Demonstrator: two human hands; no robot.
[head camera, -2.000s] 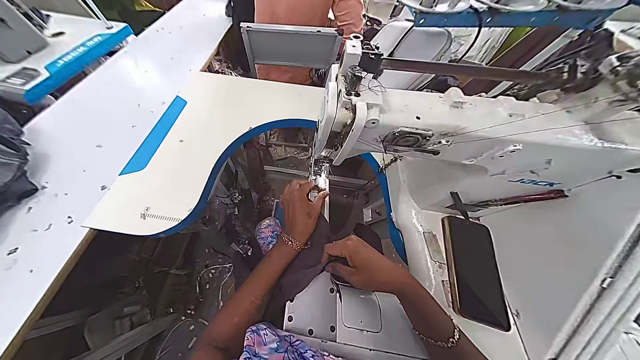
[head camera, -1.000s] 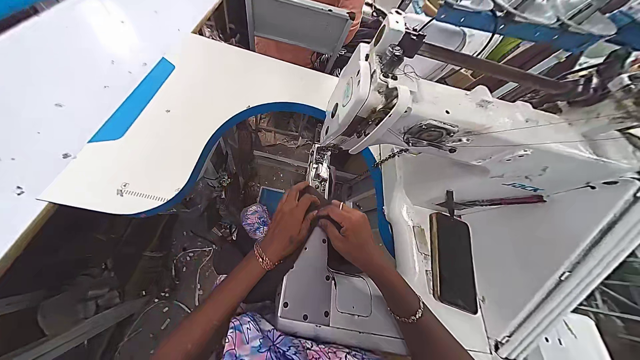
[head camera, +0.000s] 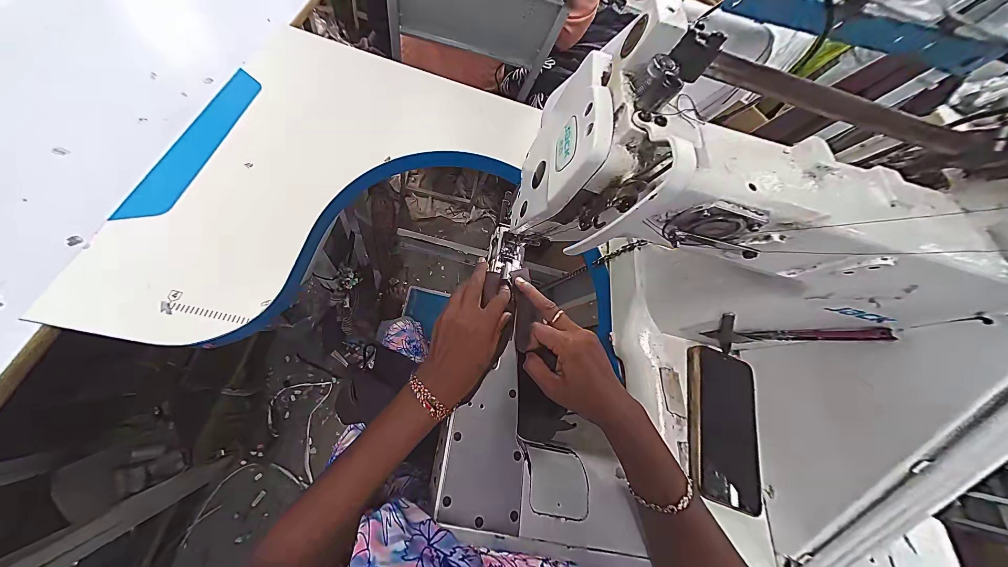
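Note:
A white Jack industrial sewing machine (head camera: 567, 150) reaches in from the right, its metal presser foot (head camera: 506, 253) just beyond my fingertips. Dark fabric (head camera: 539, 402) lies over the narrow machine arm (head camera: 480, 449) and runs up to the foot. My left hand (head camera: 468, 339) presses on the fabric's left part, fingers pointing at the foot. On the fabric's right part rests my right hand (head camera: 571, 358), its index finger stretched toward the foot and the other fingers curled against the cloth. Whether the fingers pinch the cloth is partly hidden.
A smartphone (head camera: 724, 429) lies on the machine bed at the right, below tweezers (head camera: 819, 335). A white table with a curved blue edge (head camera: 315, 228) surrounds the machine arm's far end. A person in orange (head camera: 449, 63) is partly visible behind a grey panel (head camera: 480, 27).
Two seconds ago my right hand was lower on the cloth; it has moved up beside my left hand near the foot. Its index finger has since stretched out. The view has tilted.

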